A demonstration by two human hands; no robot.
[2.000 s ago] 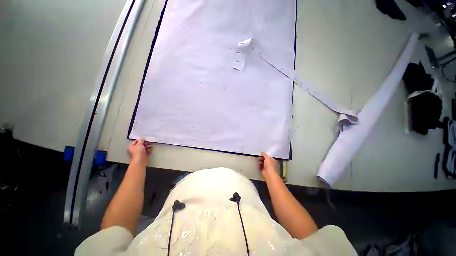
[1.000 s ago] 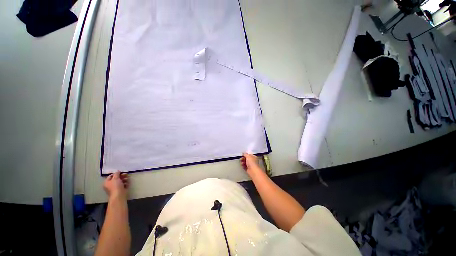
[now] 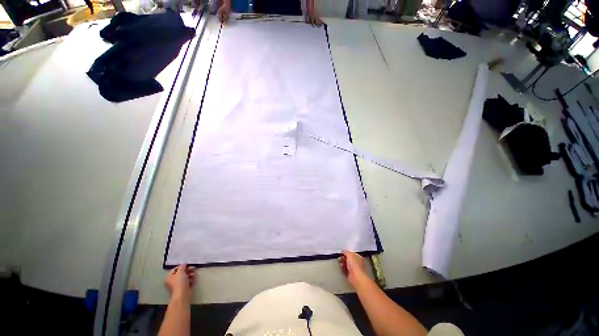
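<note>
The white-lilac paper marker [image 3: 263, 190] lies flat on the navy fabric [image 3: 282, 260], which shows as a thin dark border. My left hand [image 3: 180, 279] is at the near left corner, its fingertips by the fabric edge; whether they grip it I cannot tell. My right hand [image 3: 352, 263] pinches the near edge close to the right corner. A narrow paper strip [image 3: 387, 167] runs from the marker to the rolled marker paper [image 3: 453, 190] on the right.
The silver rail [image 3: 148, 154] crosses the table [image 3: 59, 177] on the left, loose navy fabric [image 3: 141, 52] at its far side. A yellowish bar [image 3: 377, 270] lies by my right hand. Another person's hands [image 3: 314, 18] are at the far edge. Dark bundles [image 3: 529, 147] and cut strips lie far right.
The view has tilted up, so the far end, the other person's hands and the whole navy heap now show. My hands stay near the two near corners.
</note>
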